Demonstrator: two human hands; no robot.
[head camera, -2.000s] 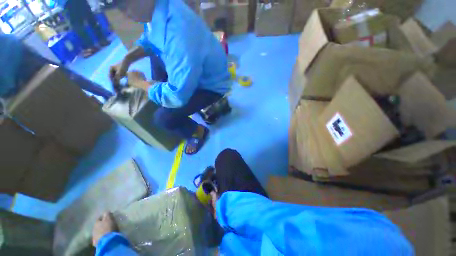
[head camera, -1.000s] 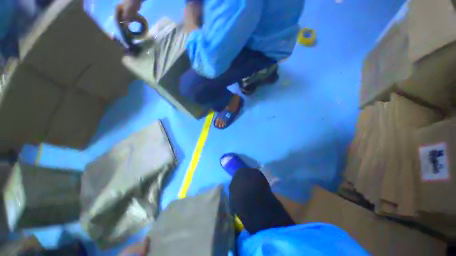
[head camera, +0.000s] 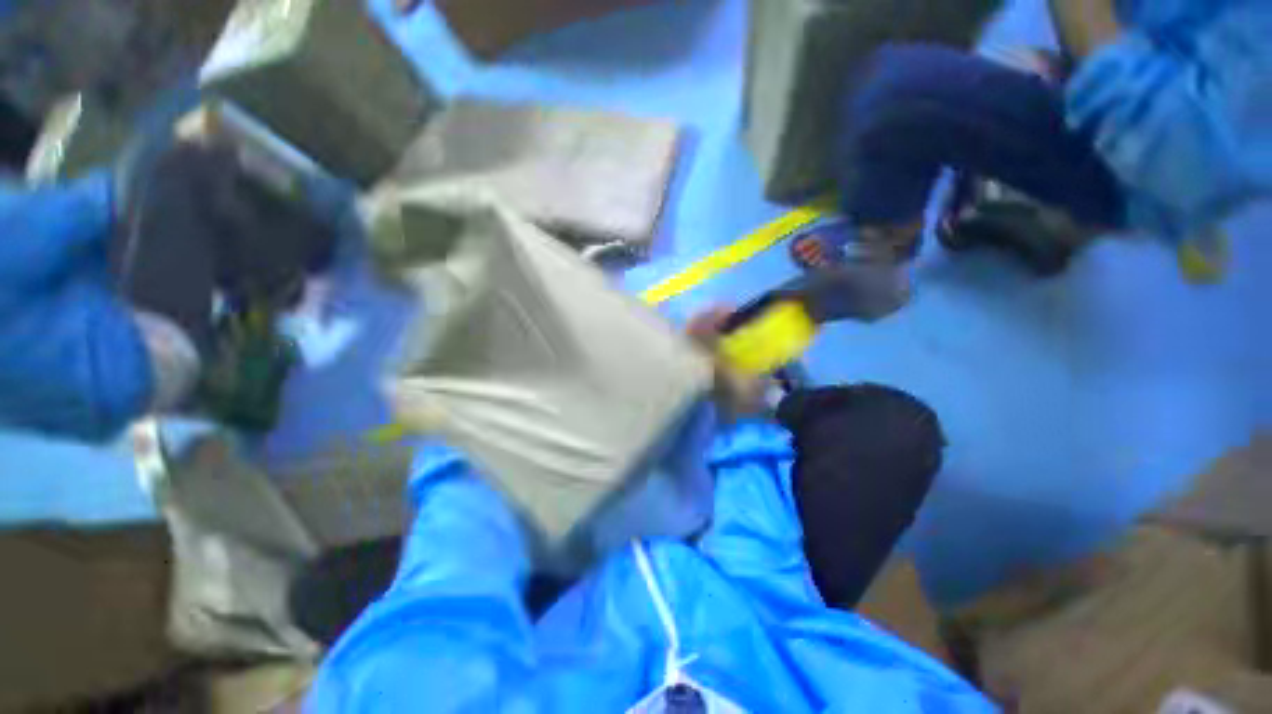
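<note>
A wrapped carton (head camera: 558, 356) in a grey-green woven sack is tilted close in front of my body, between my arms. Loose sack material sticks out at its upper left. My left hand (head camera: 423, 417) is blurred at the parcel's left edge and grips it; its fingers are mostly hidden. My right hand (head camera: 735, 377) is at the parcel's right corner, shut on a tape dispenser (head camera: 834, 296) with a yellow roll, which points away to the right.
A flat woven sack (head camera: 558, 161) and another wrapped parcel (head camera: 314, 84) lie ahead on the blue floor. A person's blue sleeve (head camera: 63, 314) is at left. Another person crouches at upper right beside a parcel (head camera: 798, 105). Tan cardboard (head camera: 1130, 614) lies at lower right.
The view has swung left and down. The parcel has come up between my arms and tilted. The dispenser in my right hand is now in full view; the crouching person has shifted to the upper right.
</note>
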